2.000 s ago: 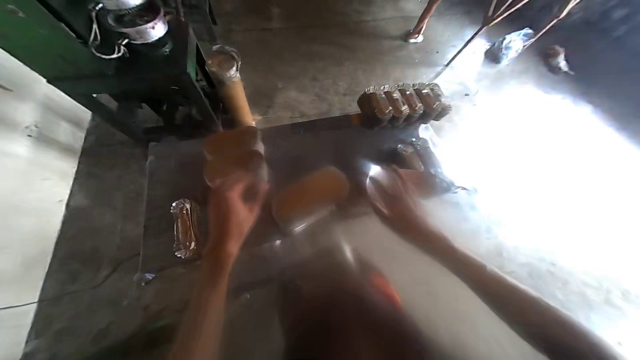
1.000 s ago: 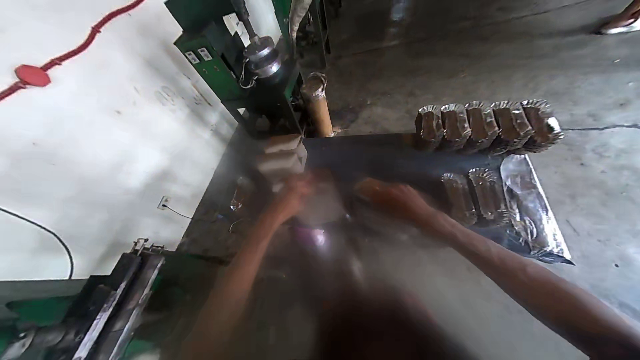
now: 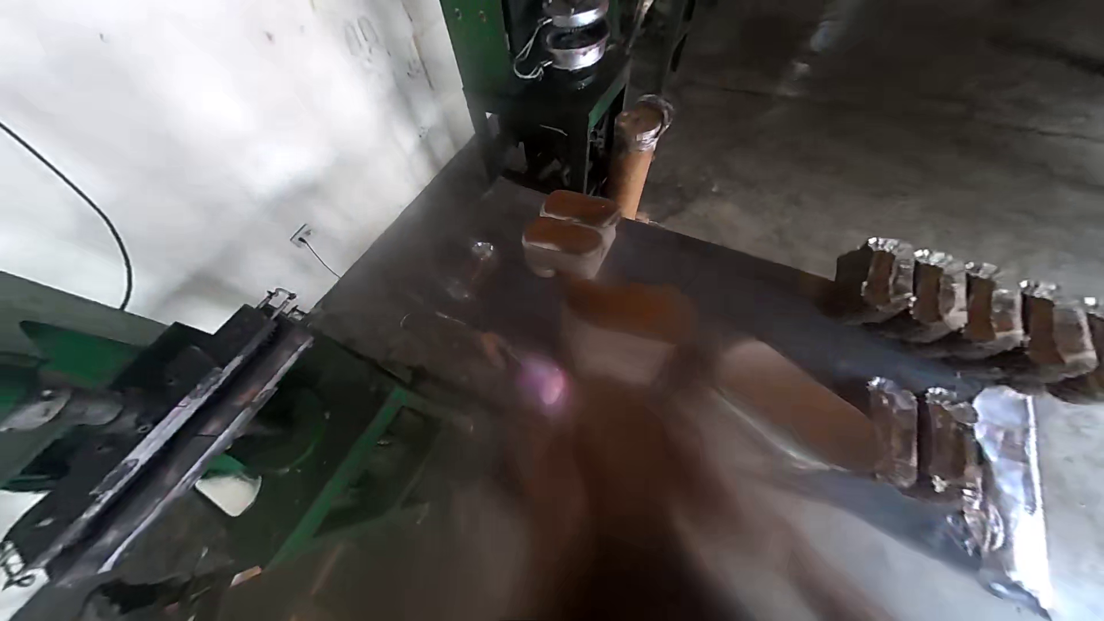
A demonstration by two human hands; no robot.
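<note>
Heavy blur hides the fingers of both my hands. My left hand is a brown smear below a blurred, brown-topped stack of rounded rectangular pieces; my right hand is a smear at its lower right edge. Whether either hand grips this stack is unclear. Two similar stacks with pale sides stand side by side on the dark table just beyond. Right of my hands lies a longer brown-topped stack. Beside it, two nested stacks of crinkled foil trays stand on edge.
A row of several foil-tray stacks lines the table's far right edge, with shiny foil sheeting nearer. Behind the table are a green press and a brown cylinder. Another machine stands at left, beneath a wall socket.
My hands, apart on either side of a brown-topped piece two seconds ago, are now closer together beside a stack. The view has swung a good deal between frames.
</note>
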